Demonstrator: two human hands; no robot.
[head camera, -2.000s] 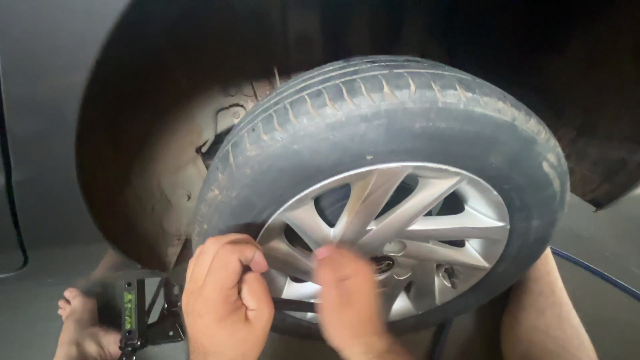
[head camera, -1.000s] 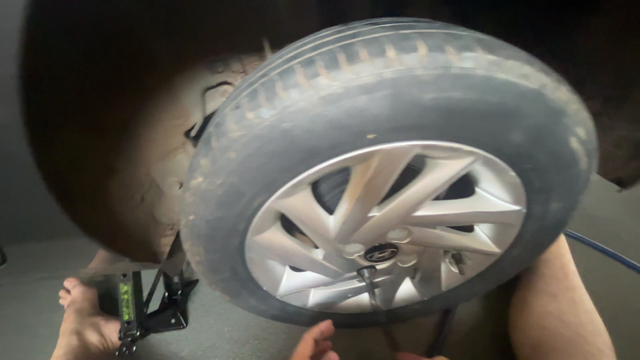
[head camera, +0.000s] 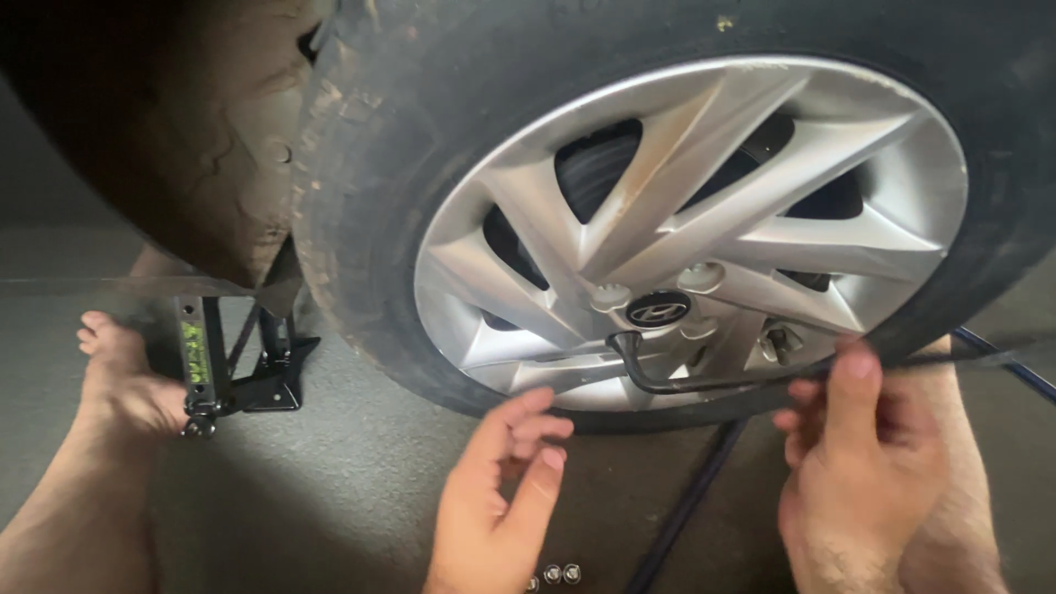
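Note:
A black lug wrench has its socket end on the lower part of a silver alloy-style wheel, just below the round center emblem. Its handle runs out to the right across the tire. My right hand is at the handle, thumb raised and fingers curled behind; motion blur hides whether they close around it. Below the rim, my left hand holds nothing, its fingers loosely bent and apart from the wrench.
A black scissor jack stands under the car body at the left, beside a bare foot. Several lug nuts lie on the floor near my left hand. A dark blue hose or cable runs under the tire. The wheel arch curves above the jack.
Both hands were close together at the lower rim two seconds ago; now they are apart. The wrench handle, pointing downward one second ago, now points right. The view has moved closer to the wheel.

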